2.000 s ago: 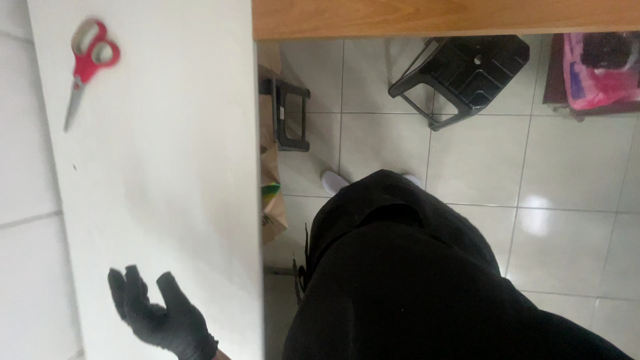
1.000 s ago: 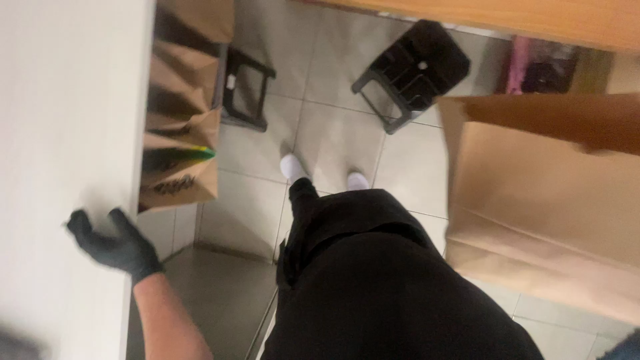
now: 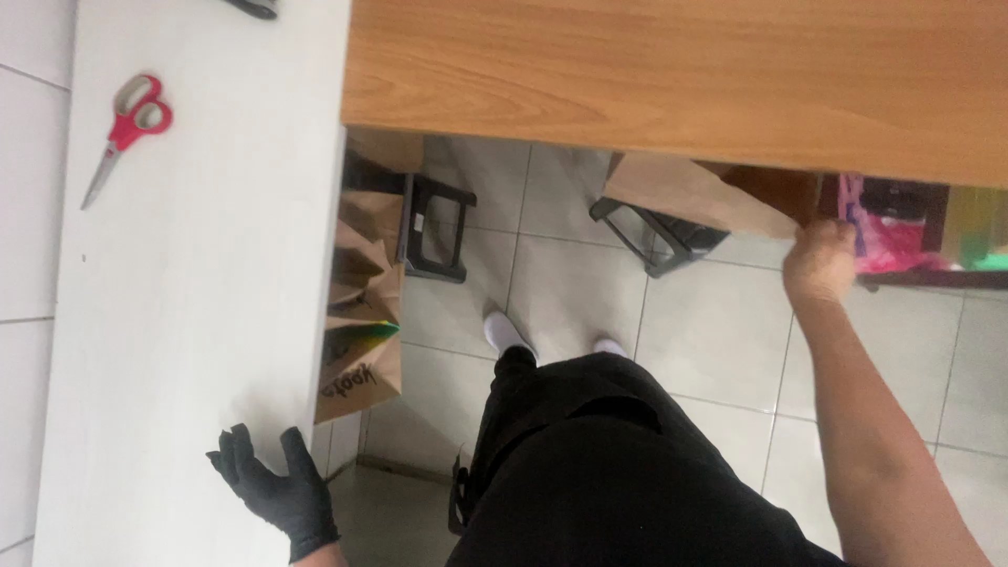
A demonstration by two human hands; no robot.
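Note:
My left hand point(image 3: 276, 492), in a black glove, rests with spread fingers at the edge of the white tabletop point(image 3: 197, 315) and holds nothing. Farther up that top lie scissors with red handles point(image 3: 130, 130). My right hand point(image 3: 820, 260) is bare and closed on the edge of a brown paper bag point(image 3: 693, 189). Part of the bag is hidden beneath the wooden tabletop point(image 3: 669, 79).
Several brown paper bags point(image 3: 370, 276) stand beside the white top's edge. A black stool point(image 3: 441, 228) and a second black stool point(image 3: 669, 236) stand on the tiled floor. Pink plastic packaging point(image 3: 890, 236) sits at the right. A dark object point(image 3: 256, 8) lies at the top left.
My right hand has come into view. The paper bag, large at the right one second ago, is now partly under the wooden top. The view has shifted; the scissors show again.

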